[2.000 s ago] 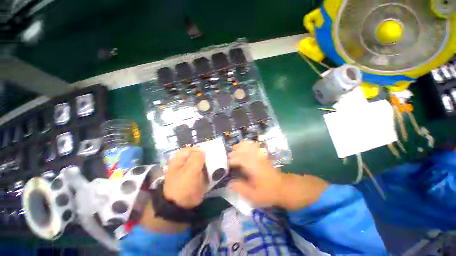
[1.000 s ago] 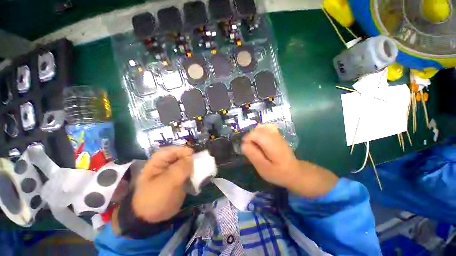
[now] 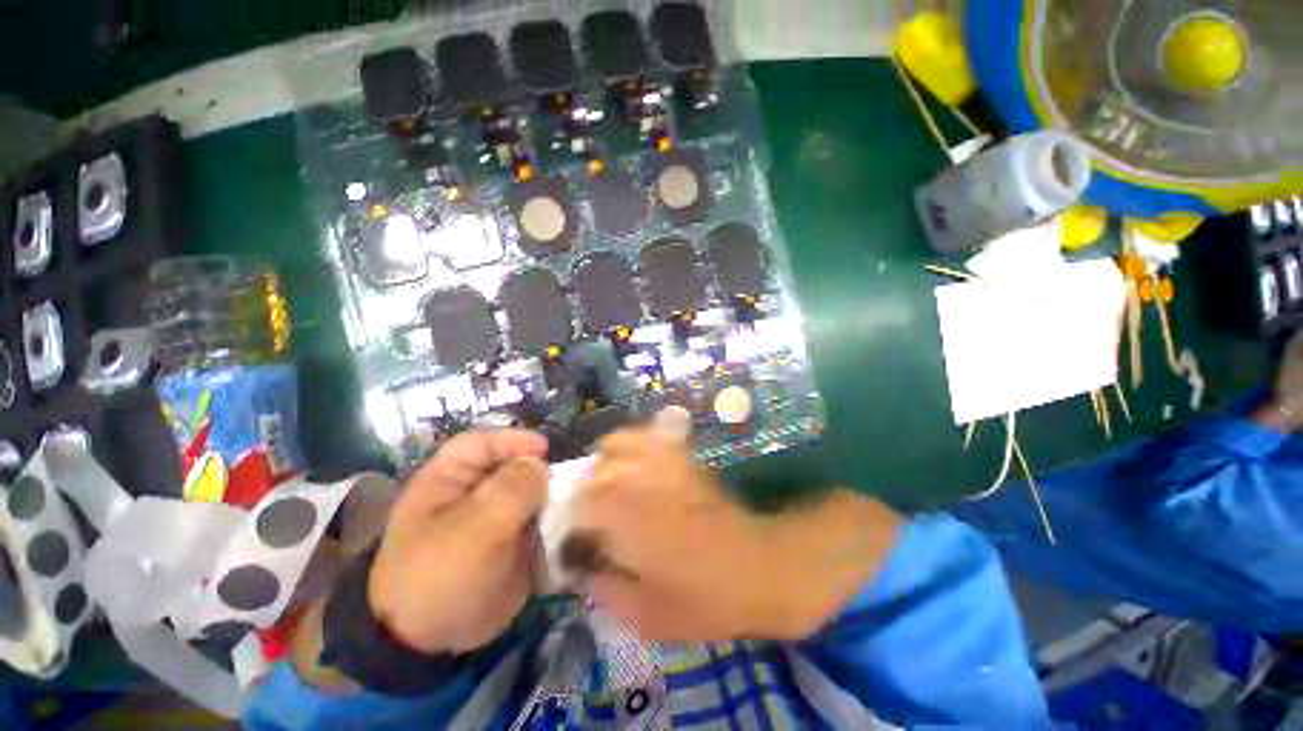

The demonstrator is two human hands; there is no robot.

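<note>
My left hand (image 3: pixel 455 531) pinches the white release liner strip (image 3: pixel 560 517) near the tray's front edge. My right hand (image 3: pixel 672 540), blurred, is over the strip beside a dark round pad (image 3: pixel 582 551); whether its fingertips hold the pad cannot be told. The clear blister tray (image 3: pixel 789 307) holds rows of black modules (image 3: pixel 607 293). Pale round pads sit on two modules in the second row, one of them here (image 3: pixel 543 219), and another pale pad (image 3: pixel 732 404) lies at the lower right. My hands hide part of the front row.
The pad strip and roll (image 3: pixel 32 571) are at left, with a snack packet (image 3: pixel 236 429), a clear container (image 3: pixel 215 314) and a black foam tray (image 3: pixel 136 214). At right are a yellow-blue fan (image 3: pixel 1205 54), grey cylinder (image 3: pixel 1007 189), white paper (image 3: pixel 1029 336), sticks and another person's blue sleeve (image 3: pixel 1186 500).
My right hand has moved left from the tray's lower right to the strip at my left hand. The pale pad at the lower right now shows. The view has shifted slightly.
</note>
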